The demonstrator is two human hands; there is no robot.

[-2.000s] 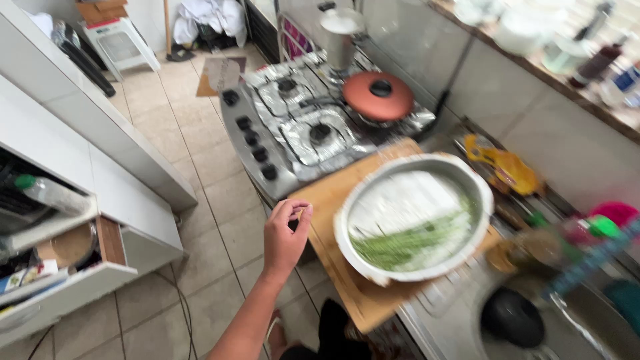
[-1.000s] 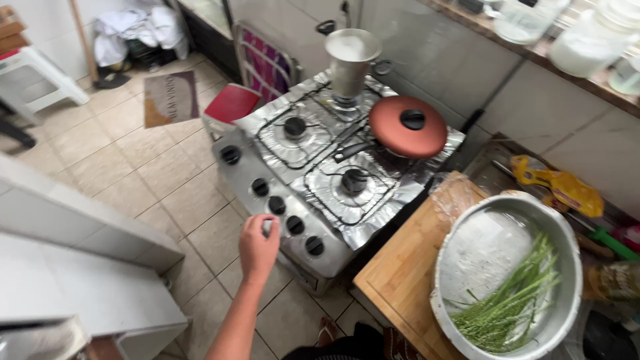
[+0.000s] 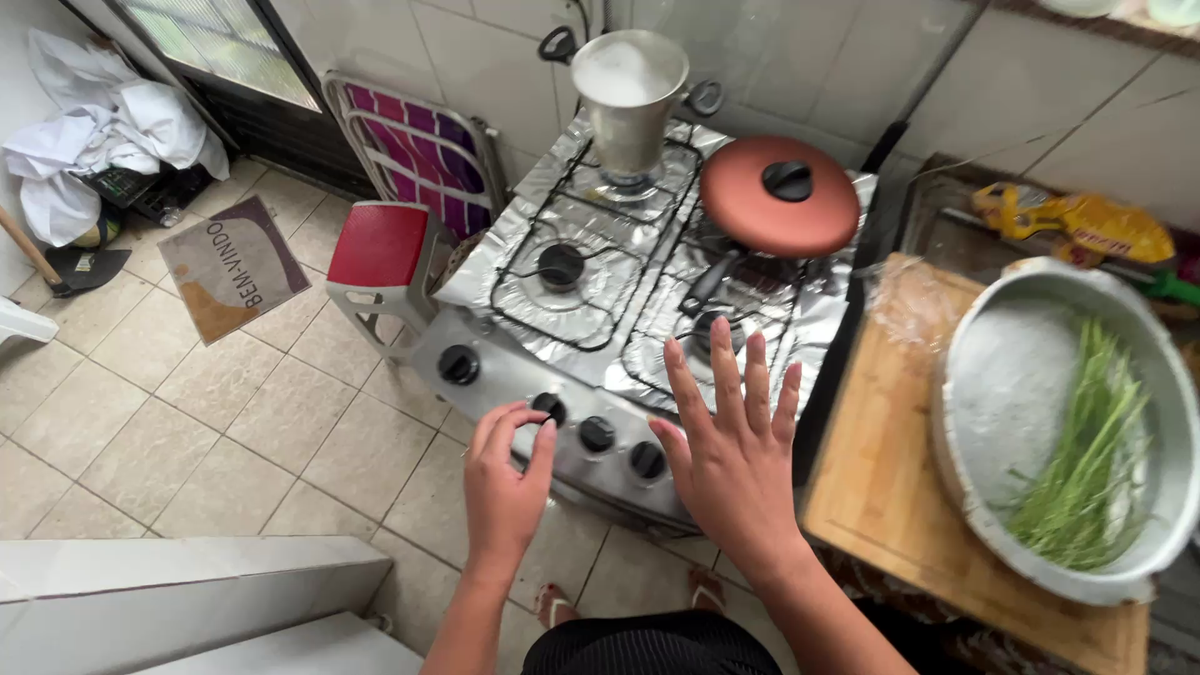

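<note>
My left hand (image 3: 509,478) has its thumb and fingertips at a black stove knob (image 3: 549,409) on the front panel; a small dark piece shows between the tips. My right hand (image 3: 741,445) is spread palm down above the stove's front right burner (image 3: 717,335), holding nothing. Behind it, a red lidded pan (image 3: 780,197) sits on the back right grate, its dark handle pointing toward me. A metal pot (image 3: 629,103) with whitish contents stands over the back left burner, where a faint bluish glow shows. Foil covers the stovetop (image 3: 525,281).
At right, a wooden board (image 3: 872,450) carries a large aluminium basin (image 3: 994,394) with long green beans (image 3: 1087,459). A yellow package (image 3: 1078,220) lies behind. Left of the stove are a red-topped stool (image 3: 377,246), a folded chair (image 3: 412,150) and a doormat (image 3: 230,267).
My right hand has come into view, spread over the stove. My left hand is now at a stove knob. The view has swung toward the stove.
</note>
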